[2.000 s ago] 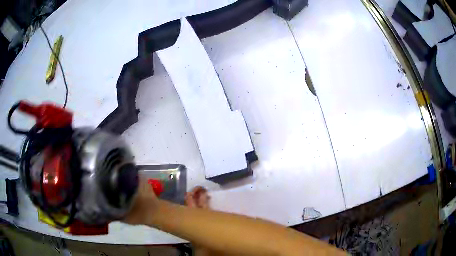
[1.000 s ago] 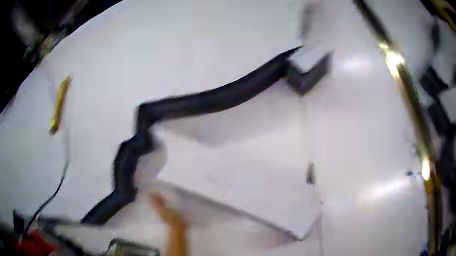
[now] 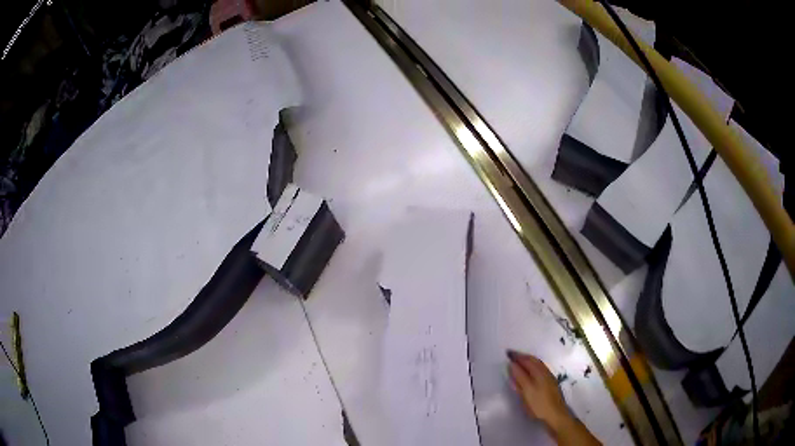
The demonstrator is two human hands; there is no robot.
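Note:
A long paper-topped cut piece (image 3: 427,322) lies on the pale table at the lower middle, with a thin dark edge along its right side. My right hand (image 3: 536,392) comes in from the bottom right, just right of this piece and apart from it. It is slightly blurred, its fingers look a little apart, and I see nothing in it. My left hand is out of the picture. The fabric lay (image 3: 174,226) under white paper is at the left, its dark layered cut edge facing right. A small paper-topped block (image 3: 296,239) stands against its edge.
A metal rail (image 3: 514,205) runs diagonally from top middle to lower right. Beyond it stand several paper-topped dark blocks (image 3: 628,205), with a yellow tube (image 3: 706,113) and a black cable over them. A gold-yellow bar (image 3: 19,353) lies at the far left. Dark scraps lie beyond the table at upper left.
The view has swung right. The cutting machine has left the picture. The long cut piece now lies between the small block and the rail, away from the lay's stepped edge.

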